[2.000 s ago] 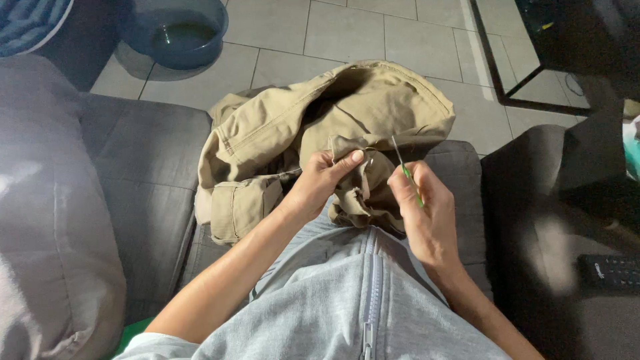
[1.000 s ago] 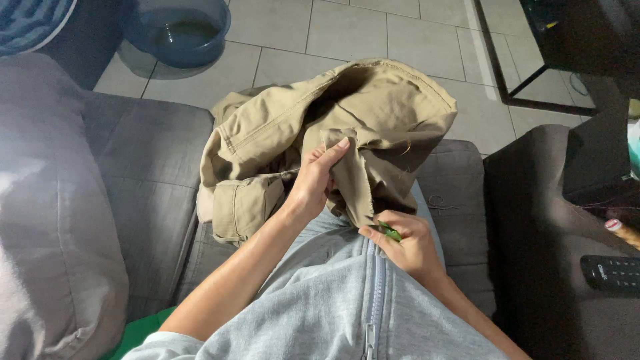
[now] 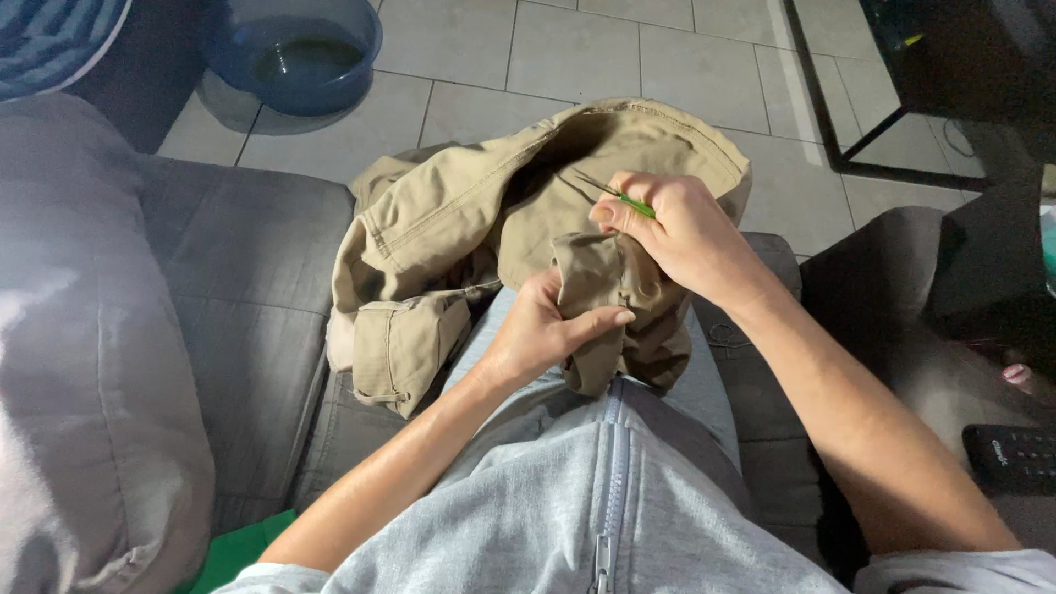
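Observation:
A khaki cloth garment (image 3: 445, 194) with stitched seams lies bunched over my lap. My left hand (image 3: 561, 322) pinches a folded edge of it, thumb on top. Above that fold, my right hand (image 3: 672, 227) grips a small green-handled pointed tool (image 3: 635, 204); its thin dark metal tip points up and left over the cloth. Whether it is a seam ripper or small scissors I cannot tell. The fingers of my right hand are close to the top of the held fold, and the palm side is hidden.
Grey sofa cushions (image 3: 239, 239) lie on both sides of me, with a pale pillow (image 3: 91, 355) at left. A blue basin (image 3: 297, 58) stands on the tiled floor (image 3: 569, 49). At right are a black remote control (image 3: 1011, 458) and a dark-framed glass table (image 3: 866, 136). Green material (image 3: 239, 553) shows at lower left.
My right hand has moved up and away from me from the lower edge of the cloth, still with the green tool. My left hand has moved lower on the cloth.

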